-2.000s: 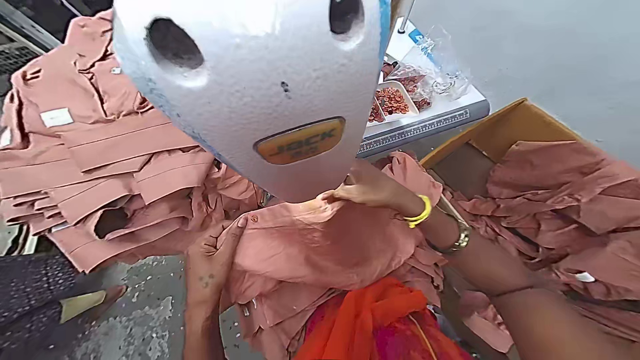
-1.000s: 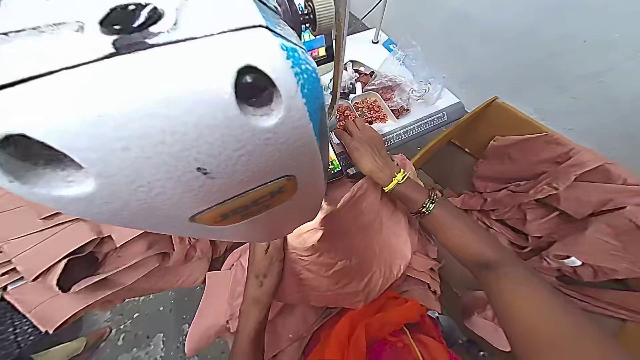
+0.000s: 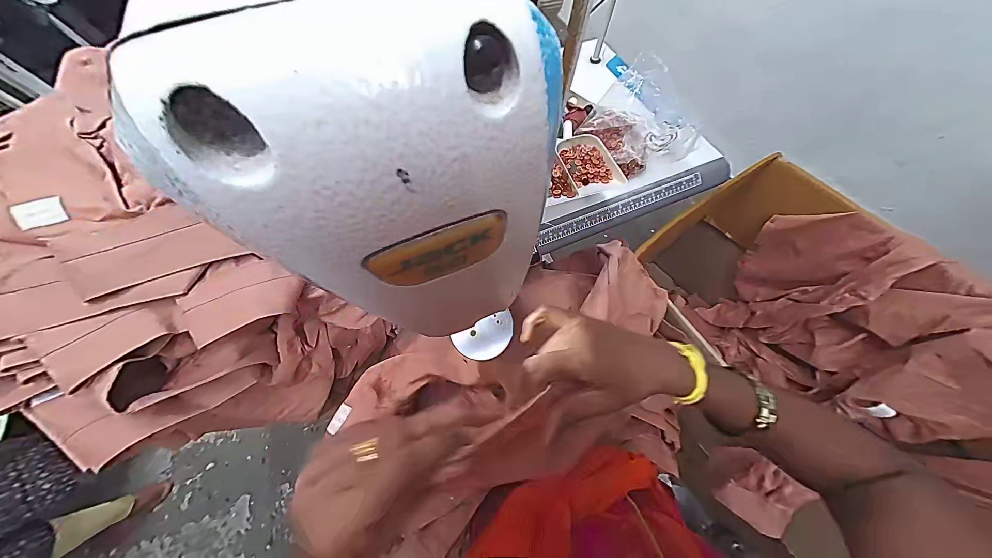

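A white JACK sewing machine head [image 3: 341, 178] fills the upper middle of the head view, with a round metal plate [image 3: 482, 335] below its tip. My right hand [image 3: 577, 353], wearing a yellow bangle and a metal wristband, is just right of that plate, fingers curled close to a salmon-pink garment [image 3: 535, 434]. Whether it grips anything is unclear. Motion blurs my left hand [image 3: 446, 411] over the same garment, left of and below the plate; its grip cannot be made out. Small orange-red buttons lie in a white tray [image 3: 616, 167] behind the machine.
Layered salmon-pink garments [image 3: 155, 302] lie at left. More salmon-pink cloth [image 3: 852, 310] is in a yellow-edged box [image 3: 717, 198] at right. A clear plastic bag [image 3: 659, 101] lies on the white machine table [image 3: 674, 182], which has a ruler strip. Someone's foot [image 3: 147, 500] shows bottom left.
My right hand was at the button tray a second ago and has come back to the garment beside the plate. The view has shifted considerably.
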